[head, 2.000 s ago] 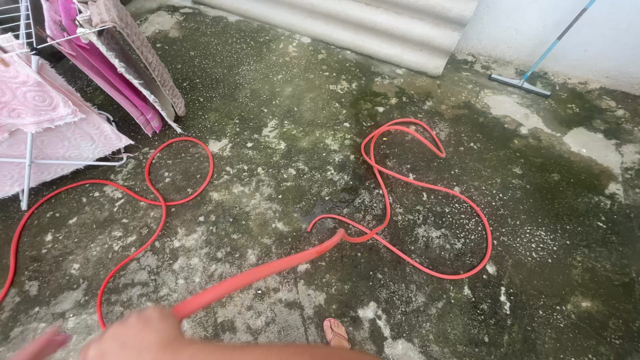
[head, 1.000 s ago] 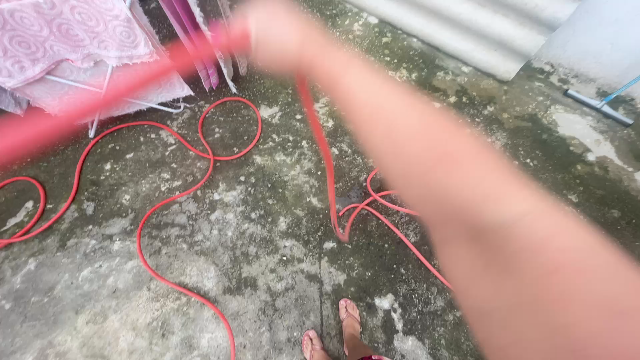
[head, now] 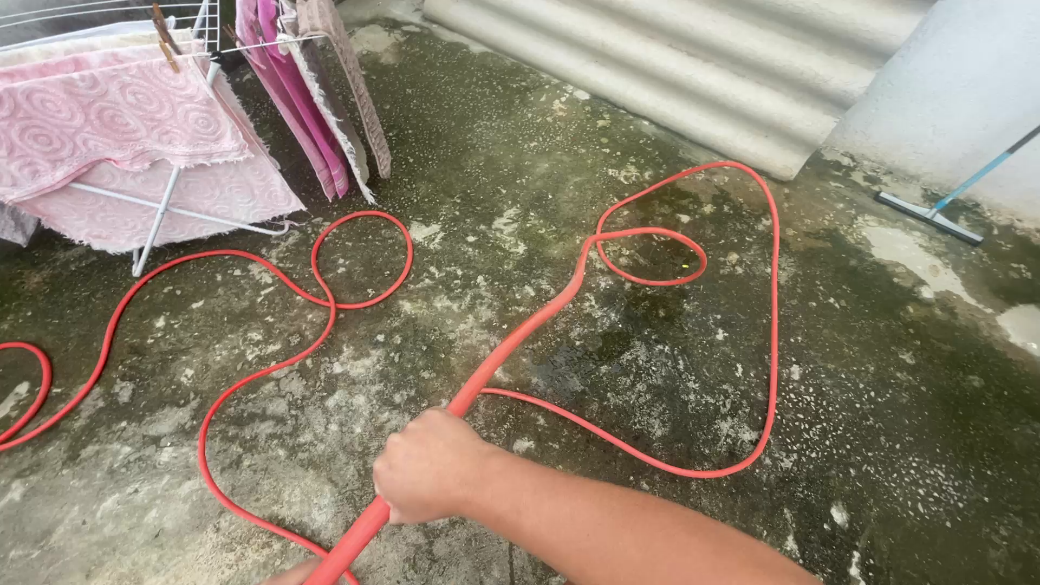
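A red garden hose (head: 512,343) runs from the bottom edge up through my right hand (head: 431,465), whose fingers are closed around it. My left hand (head: 294,574) shows only as a sliver at the bottom edge, beside the hose; its grip cannot be made out. Beyond my right hand the hose drops to the stained concrete floor and lies there in a small loop inside a wide one. More of its length curves and loops across the floor on the left.
On the left stands a white drying rack (head: 166,203) hung with pink towels (head: 122,114). Corrugated sheets (head: 650,65) lie at the back by a white wall (head: 951,89). A squeegee with a blue handle (head: 930,215) leans at the right.
My right hand has come down from near the towels, still around the hose. The hose loops on the floor at the right have spread into a wider shape.
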